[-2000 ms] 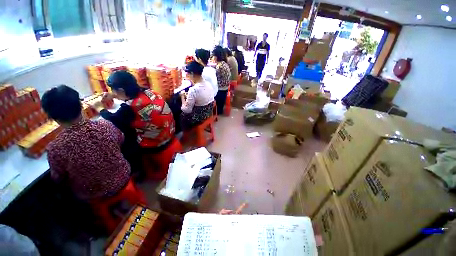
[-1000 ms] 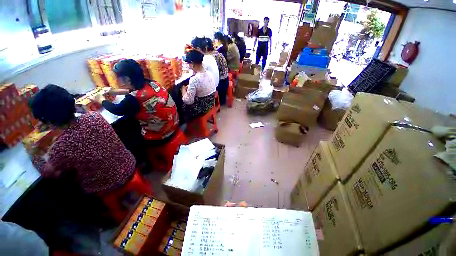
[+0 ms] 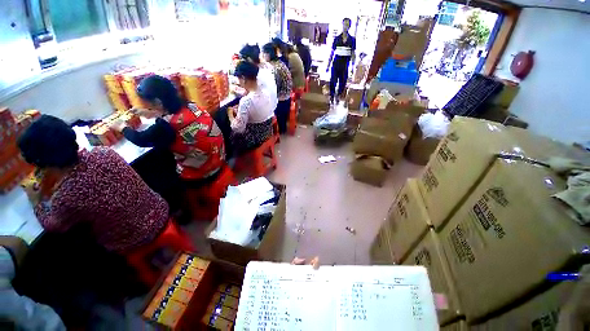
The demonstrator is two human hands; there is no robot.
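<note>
An open notebook (image 3: 336,300) with handwritten columns is at the bottom centre, cut off by the lower edge. Fingertips of my left hand (image 3: 306,262) show small behind its top edge; the rest of the hand is hidden. A pinkish patch shows at the notebook's right edge, too blurred to name. A blue pen (image 3: 563,277) shows at the right edge. Beside and below it is a blurred brownish shape at the corner; I cannot tell if it is my right hand.
Large brown cartons (image 3: 488,233) are stacked on the right, with beige cloth on top. An open carton of orange boxes (image 3: 178,291) and a carton of white sheets (image 3: 242,210) stand left. People sit on red stools along the table; one person (image 3: 341,58) stands ahead.
The view has shifted slightly. The notebook reaches further right and a little higher in the picture. The standing person ahead appears nearer. The seated person nearest me leans further over the table.
</note>
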